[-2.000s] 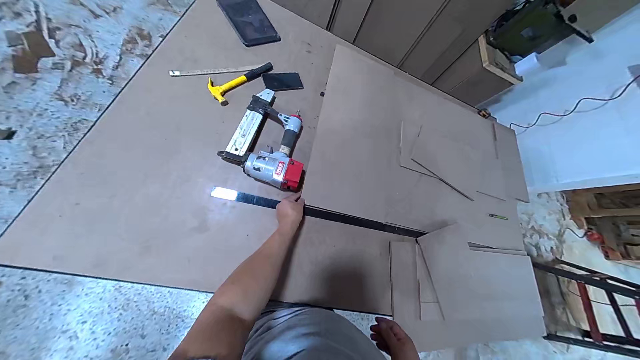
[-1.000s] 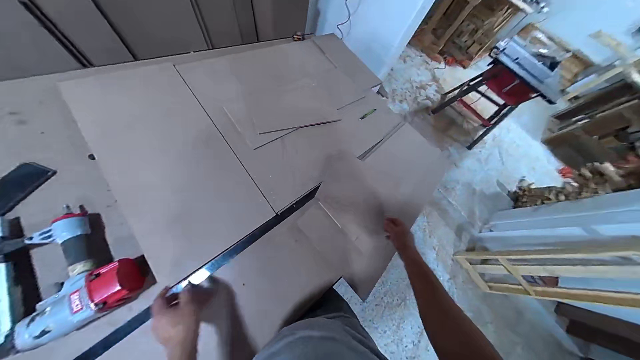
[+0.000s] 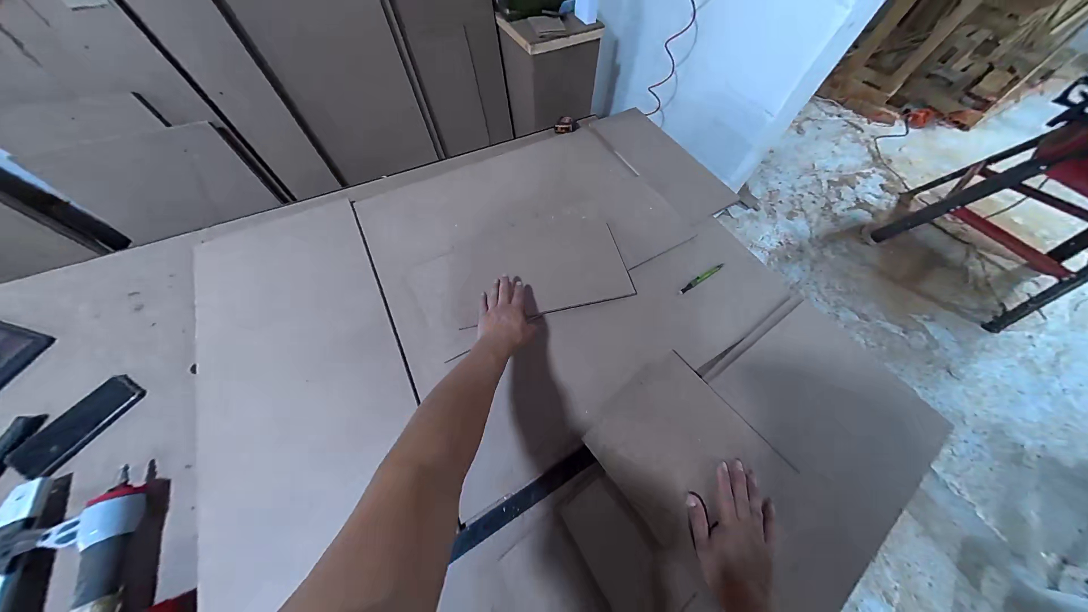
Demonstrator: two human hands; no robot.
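Note:
My left hand (image 3: 505, 321) rests flat near the front edge of a thin brown board piece (image 3: 561, 259), which lies on larger boards. On another loose brown panel (image 3: 671, 416), nearer to me, my right hand (image 3: 735, 527) lies with its fingers spread. A dark metal straightedge (image 3: 527, 501) lies between the boards, partly hidden under that panel and behind my left arm. A green marker or pencil (image 3: 701, 279) lies on the boards to the right of my left hand.
A pneumatic nailer (image 3: 106, 544) and a dark flat case (image 3: 76, 425) lie at the left. A tape measure (image 3: 565, 125) sits at the far edge. Large panels (image 3: 340, 85) stand behind. A red-and-black metal stand (image 3: 1003, 212) is on the dusty floor at right.
My left hand has let go of the straightedge and moved forward onto the thin board piece. My right hand has moved onto the near panel. The view has turned.

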